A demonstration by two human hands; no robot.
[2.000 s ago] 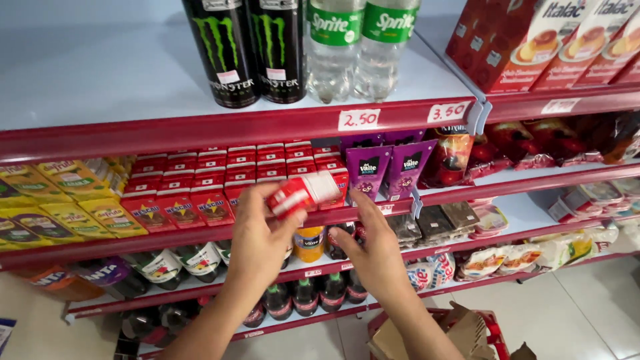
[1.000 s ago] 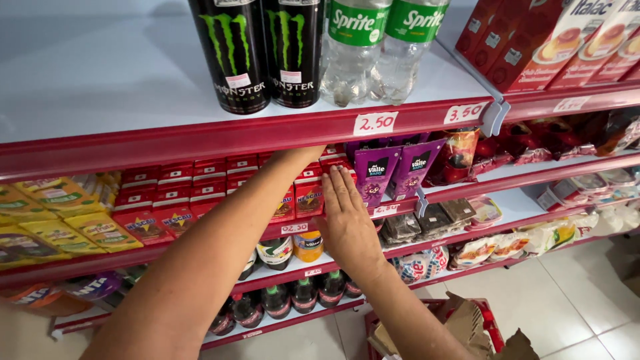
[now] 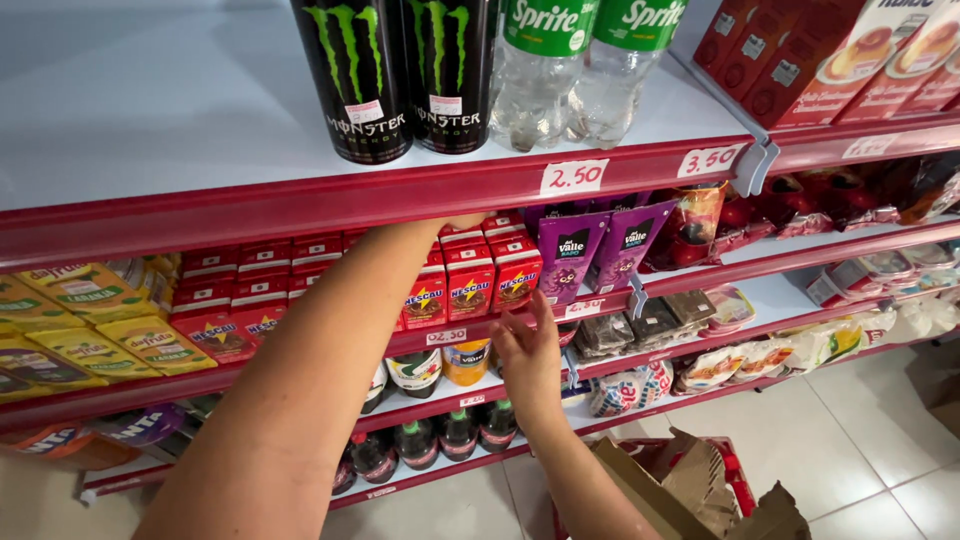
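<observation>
Rows of red Nescau drink cartons (image 3: 469, 285) stand on the second shelf. My left arm reaches in over them; only a little of my left hand (image 3: 466, 220) shows beneath the upper shelf's red edge, its fingers hidden, so what it holds cannot be seen. My right hand (image 3: 525, 337) is at the shelf's front edge, its raised fingers at the base of the rightmost front carton (image 3: 516, 274), with nothing seen held in it. Purple Del Valle drink pouches (image 3: 571, 251) stand just right of the cartons.
Monster cans (image 3: 360, 82) and Sprite bottles (image 3: 541, 82) stand on the upper shelf (image 3: 172, 112). Yellow drink cartons (image 3: 86, 352) lie at left. Dark bottles (image 3: 416, 446) line a lower shelf. A torn cardboard box (image 3: 645, 487) sits in a red basket (image 3: 742, 472) on the tiled floor.
My left hand, seen earlier with a red and white carton pack in front of the shelf, has gone in under the upper shelf. My right hand has moved down from the cartons' fronts.
</observation>
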